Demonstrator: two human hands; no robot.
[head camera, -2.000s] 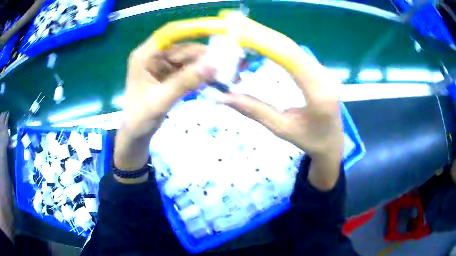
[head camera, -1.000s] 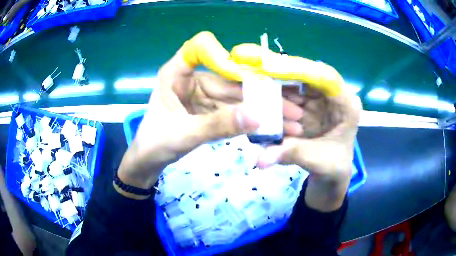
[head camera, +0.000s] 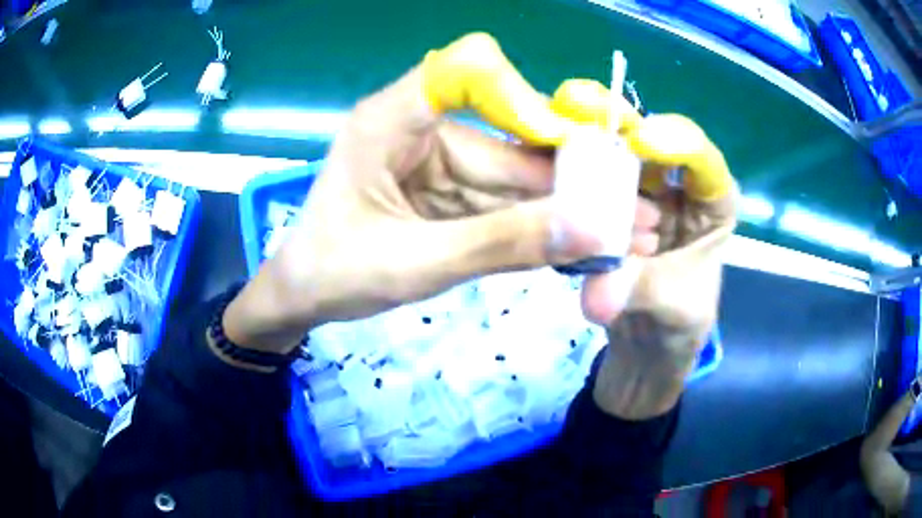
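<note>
A white block-shaped module (head camera: 596, 192) with a dark lower end and a pale wire sticking up is held in the air above the housing bin. My left hand (head camera: 435, 192) grips it from the left, thumb on its front. My right hand (head camera: 672, 233) holds it from the right, thumb at its dark lower end. Both hands wear yellow finger cots, which cover part of its top. The blue housing bin (head camera: 349, 486) below is full of pale translucent housings (head camera: 445, 374) with black dots.
A blue module bin (head camera: 182, 243) with jumbled wired white blocks stands at the left. The green conveyor belt (head camera: 334, 61) carries a few wired units (head camera: 212, 79). Blue bins (head camera: 743, 25) stand across the belt. Another person's arm (head camera: 885, 465) and a red stool (head camera: 746, 496) show at lower right.
Both hands have moved right in the picture with the white module, now more upright than two seconds ago. The view has shifted and tilted; the bins and belt units appear higher at left.
</note>
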